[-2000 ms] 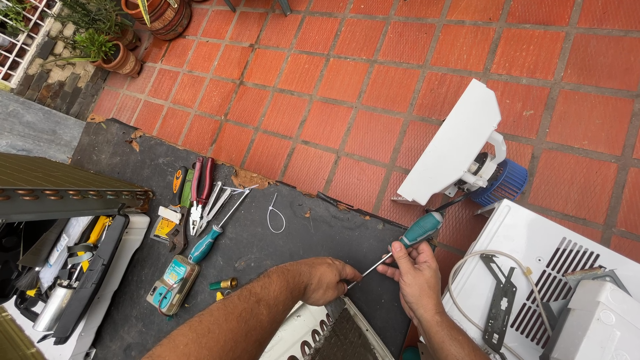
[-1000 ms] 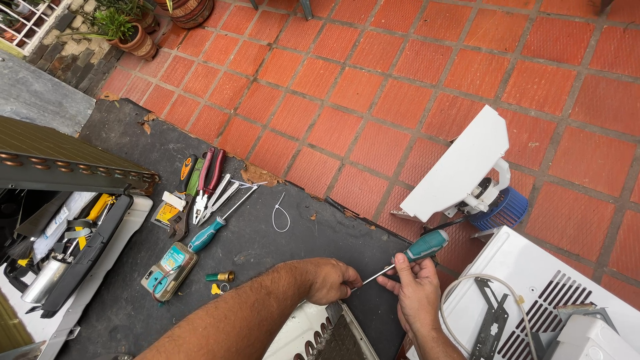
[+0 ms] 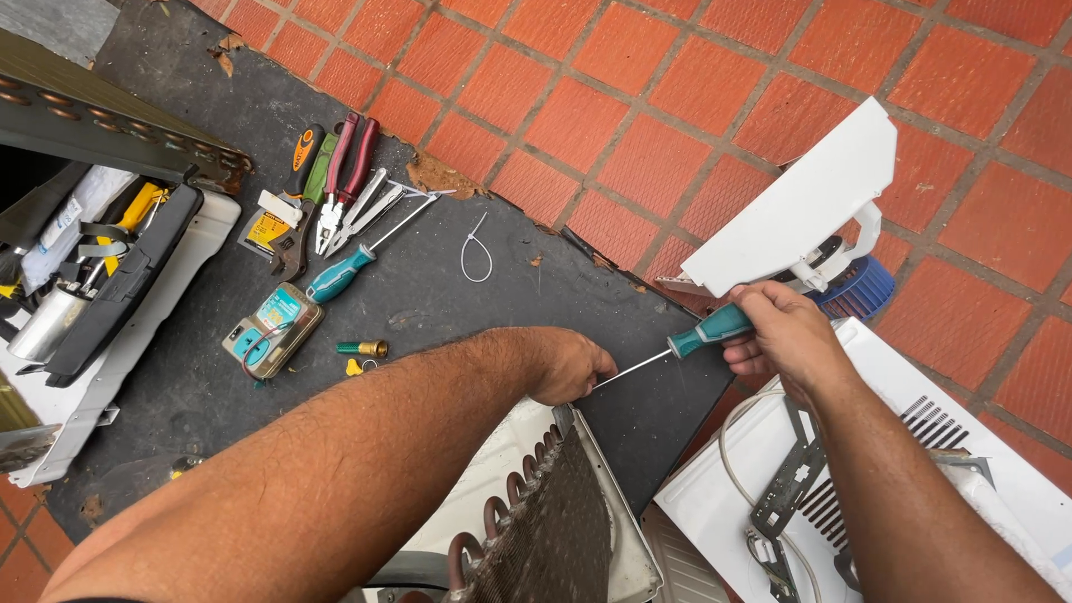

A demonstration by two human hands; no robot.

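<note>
My right hand (image 3: 779,335) holds the teal handle of a screwdriver (image 3: 710,329), its shaft pointing down and left. At the shaft's far end is my left hand (image 3: 572,366), its fingers curled at the tip; what lies between them is hidden. Just below the left hand stands a finned coil with copper bends (image 3: 544,519), set in a pale metal casing (image 3: 615,502). A second teal screwdriver (image 3: 342,275) lies on the dark tabletop, near red-handled pliers (image 3: 345,180), an adjustable wrench (image 3: 293,243) and a looped cable tie (image 3: 476,256).
An open black toolbox (image 3: 126,285) sits at the left beside another coil unit (image 3: 109,117). A teal-and-clear case (image 3: 274,329) and a brass fitting (image 3: 363,347) lie on the table. At right are a white vented panel (image 3: 888,469) and a white bracket with a blue blower wheel (image 3: 854,289).
My right hand has shifted along the screwdriver handle to its butt end. My left hand stays at the tip. The view has moved closer to the table.
</note>
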